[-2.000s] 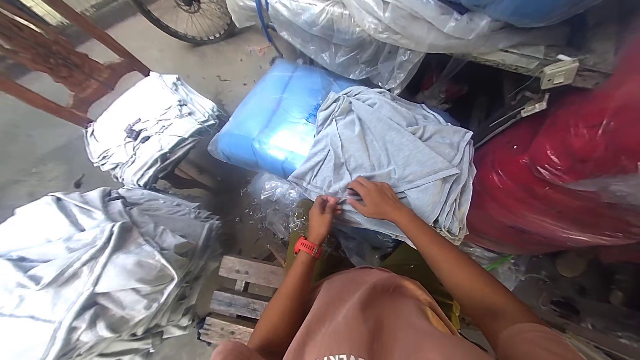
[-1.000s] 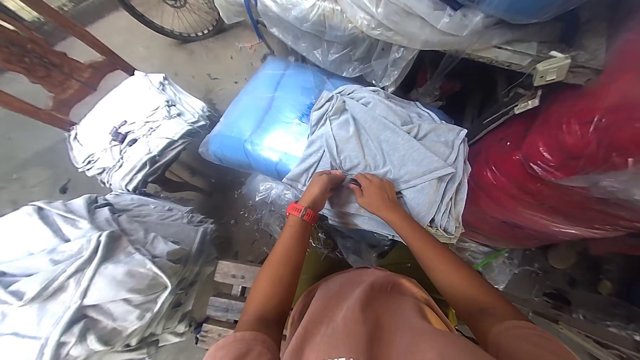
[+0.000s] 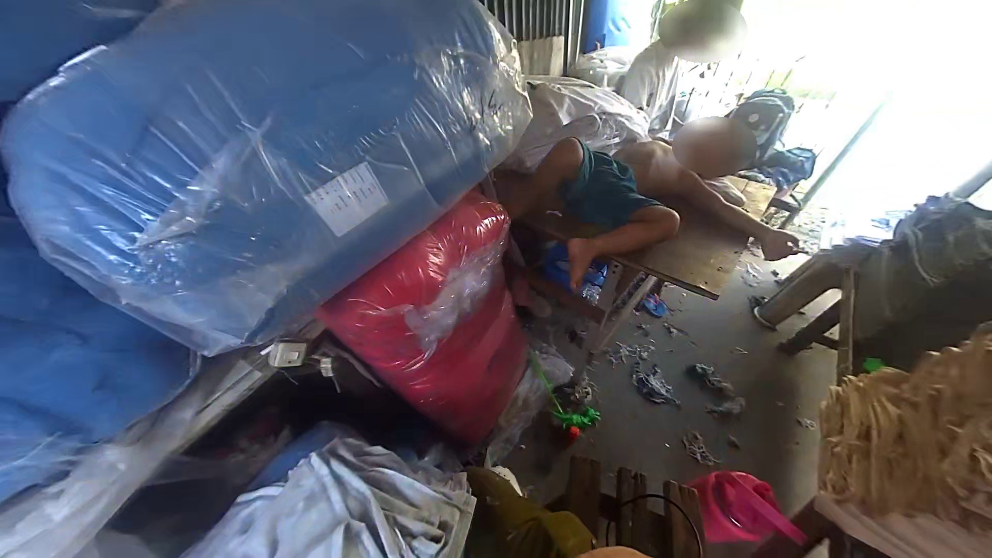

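Neither my left hand nor my right hand shows in the head view, so what they hold or touch is hidden. The pile of pale grey fabric point(image 3: 349, 504) lies at the bottom, left of my olive-clad leg point(image 3: 535, 515). Just above it, a red plastic-wrapped bundle point(image 3: 442, 325) leans at a slant. A large blue bundle in clear plastic point(image 3: 271, 170) fills the upper left and bears a label with writing.
One person lies on a wooden table point(image 3: 697, 248); another is behind. Thread scraps point(image 3: 655, 384) and a green string bundle point(image 3: 577, 418) are on the floor. A pink bag point(image 3: 736, 508), wooden slats point(image 3: 632, 504) and tan yarn point(image 3: 907, 426) stand at lower right.
The view has swung far to the right and up. Both hands, which were on the grey fabric pile, have left the view.
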